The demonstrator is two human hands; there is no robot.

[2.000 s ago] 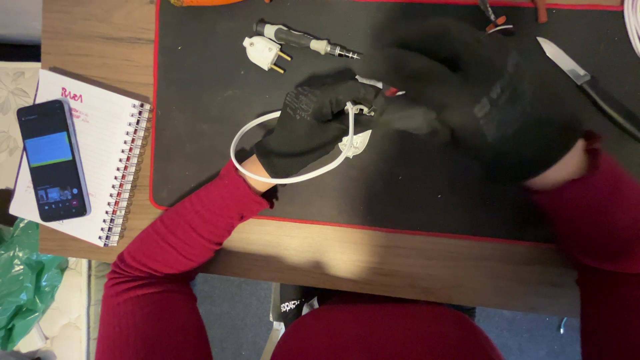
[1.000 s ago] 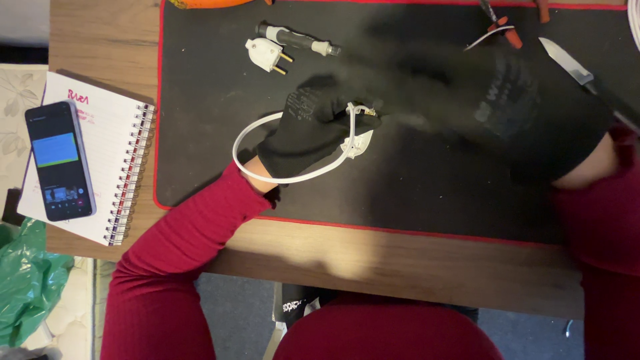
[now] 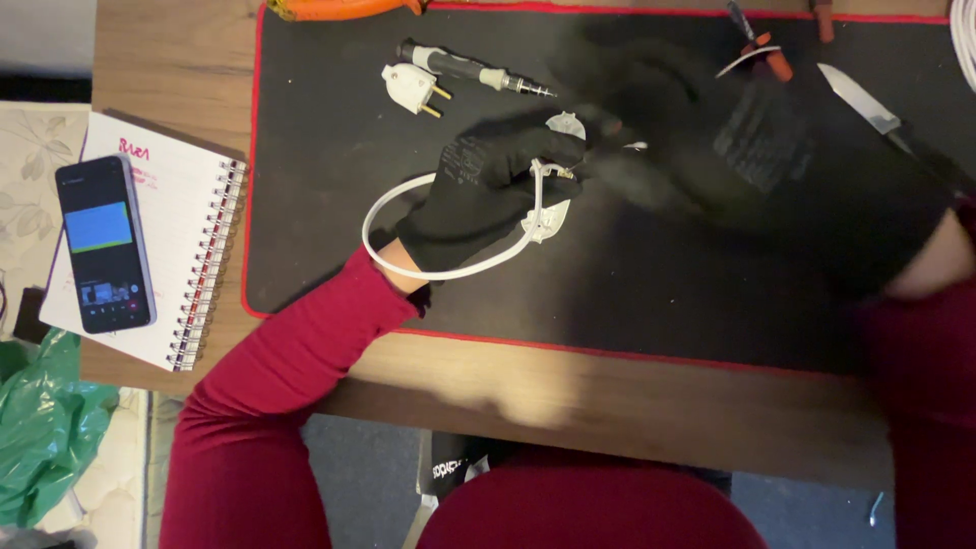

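In a black glove, my left hand (image 3: 488, 179) is closed on the end of a white electrical cable (image 3: 488, 264), which loops around my wrist. Between its fingertips shows a small white fitting with metal parts. A white plastic plug shell half (image 3: 550, 221) lies just below those fingers, and another white piece (image 3: 566, 125) shows above them. My right hand (image 3: 709, 145), gloved in black and blurred, is to the right of the left one; what its fingers hold cannot be made out. A white two-pin plug (image 3: 412, 88) and a precision screwdriver (image 3: 473, 70) lie on the mat above my left hand.
A knife (image 3: 858, 95) with a bare blade lies right on the black mat (image 3: 610, 305). Beyond are a red-handled tool (image 3: 776, 61), an orange-handled tool (image 3: 343, 8) and a coil of white cable (image 3: 964, 38). A phone (image 3: 105, 244) rests on a spiral notebook (image 3: 179, 282) at left.
The left hand keeps its hold on the cable. My right hand has kept moving near it. A white piece now shows above the left fingers.
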